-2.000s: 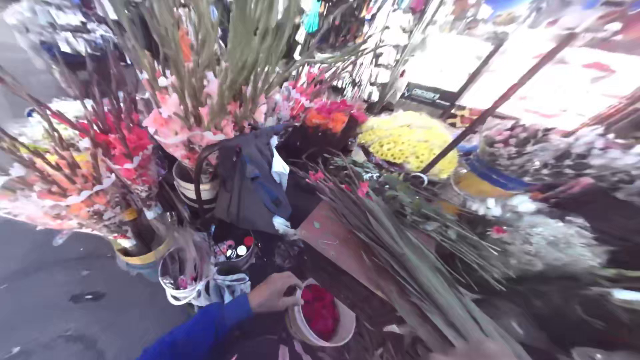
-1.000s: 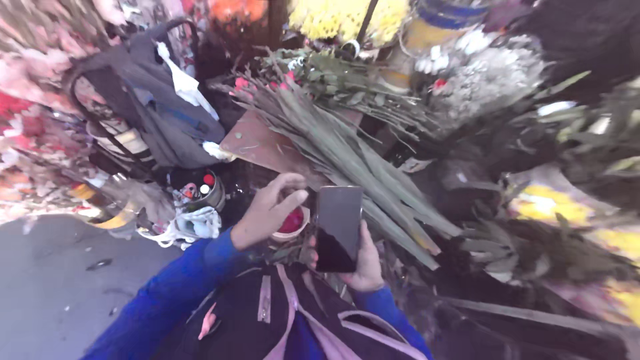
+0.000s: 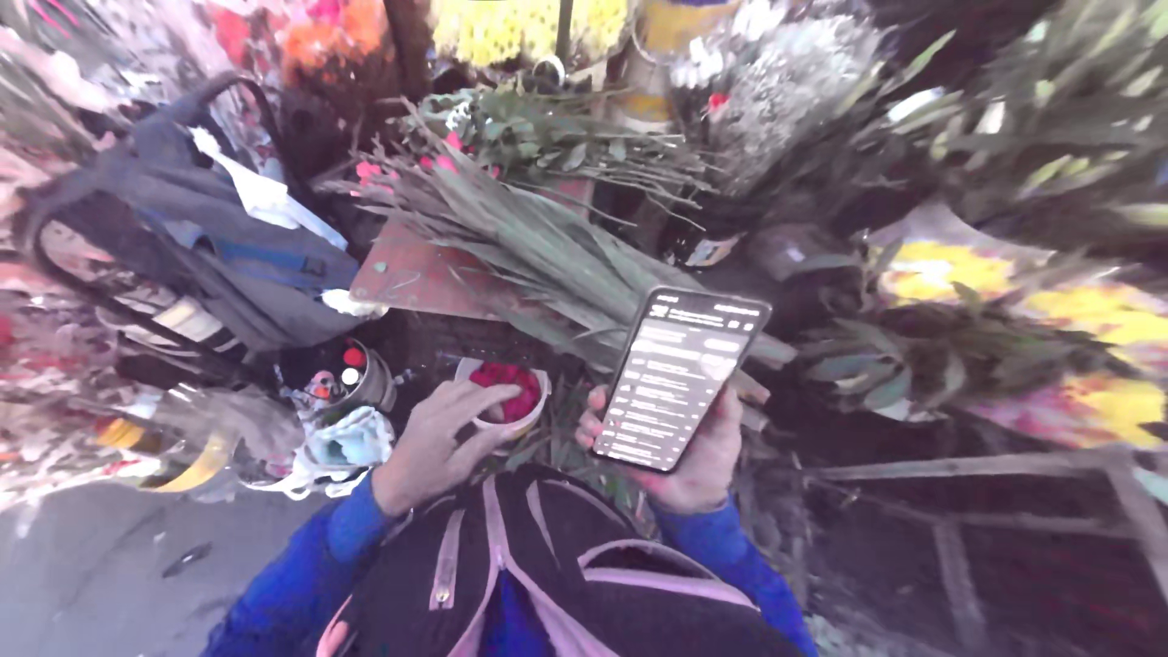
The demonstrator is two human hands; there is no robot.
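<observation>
In the head view, a smartphone [image 3: 683,379] with a lit screen of text rests in my right hand [image 3: 698,447], the thumb and fingers around its lower edges. My left hand [image 3: 447,438] holds nothing; its fingers are apart over the near left side of a white bucket [image 3: 540,412] with red petals or blooms [image 3: 520,388] in it. Long green stems [image 3: 547,246] lie just beyond the phone, across a reddish-brown board [image 3: 420,274]. A black bag with pink trim [image 3: 547,547] is against my front, between my blue sleeves.
A dark grey bag [image 3: 246,265] with a looped handle stands at the left, beside pink flowers. Yellow flowers [image 3: 520,32] and white sprays [image 3: 785,82] are at the back. Wrapped yellow and pink bouquets [image 3: 1086,319] lie at the right, above a wooden frame [image 3: 958,465].
The phone's screen has gone from dark to lit since a second ago. Two seconds ago my left hand was at the bucket's rim, and no phone was in view. The view has turned downward.
</observation>
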